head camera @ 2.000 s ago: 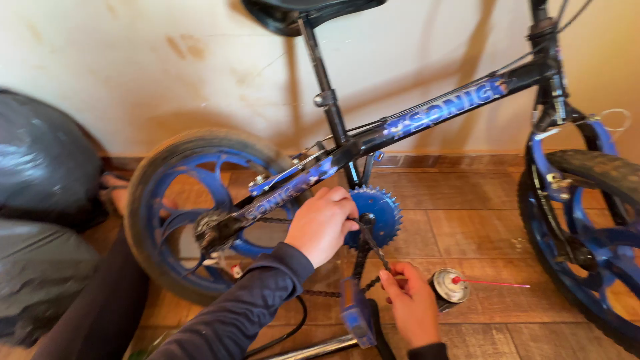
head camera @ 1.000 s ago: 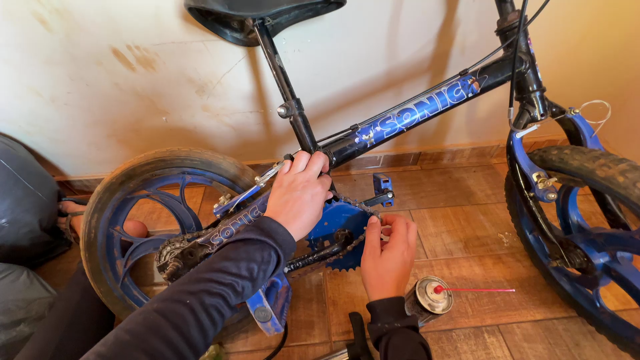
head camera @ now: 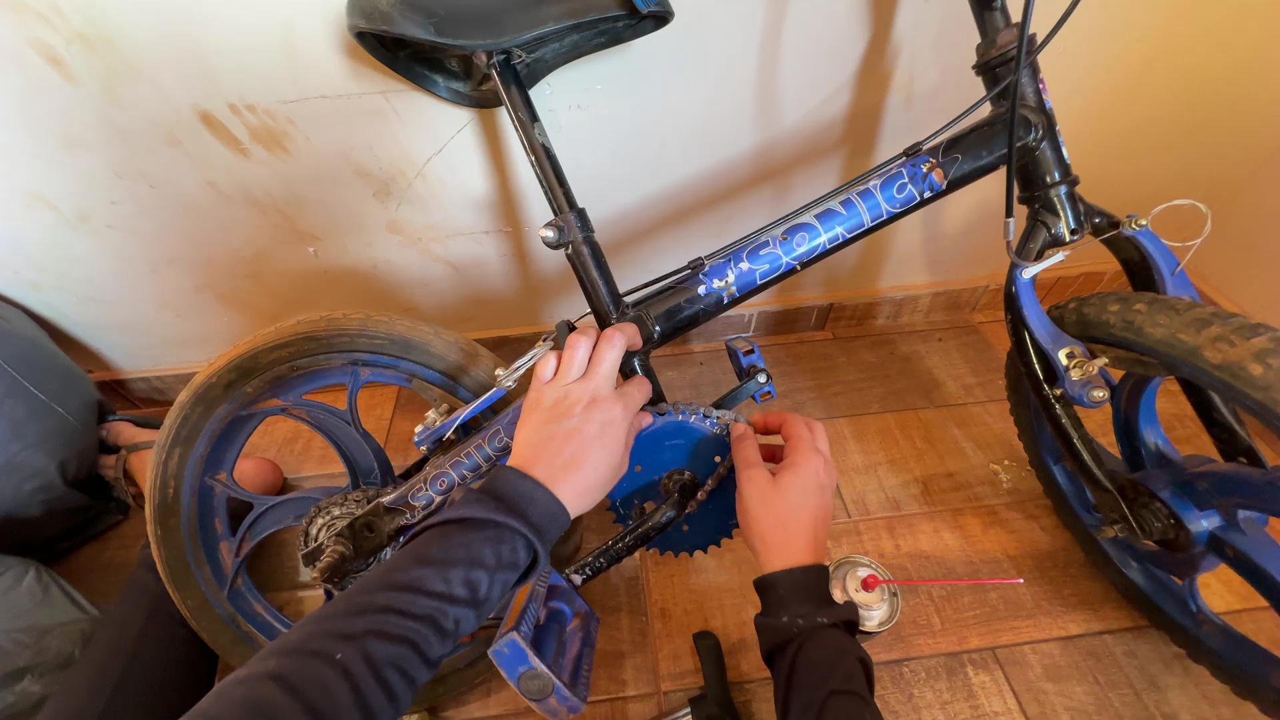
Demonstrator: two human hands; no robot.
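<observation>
A small black and blue bicycle stands against the wall. My left hand [head camera: 583, 425] rests on the frame where the seat tube meets the top tube, its fingers over the tube. At the upper right edge of the blue chainring [head camera: 668, 465], my right hand [head camera: 785, 490] pinches the bicycle chain [head camera: 712, 413] between thumb and fingers. Part of the chain lies on the chainring's top teeth, and a length hangs across its face by the crank arm [head camera: 635, 530]. One blue pedal [head camera: 548, 645] is low at the front, the other [head camera: 750, 368] sits behind, to the right of the chainring.
A spray can [head camera: 866, 594] with a red straw stands on the tiled floor right of my right wrist. The rear wheel [head camera: 190, 480] is at left, the front wheel [head camera: 1150, 330] at right. Dark bags [head camera: 45, 430] lie at the far left, beside my foot [head camera: 130, 465].
The cranks and pedals have turned. My left hand has moved from the chain by the chainring up to the frame. My right hand has moved up to the chainring's upper edge with the chain.
</observation>
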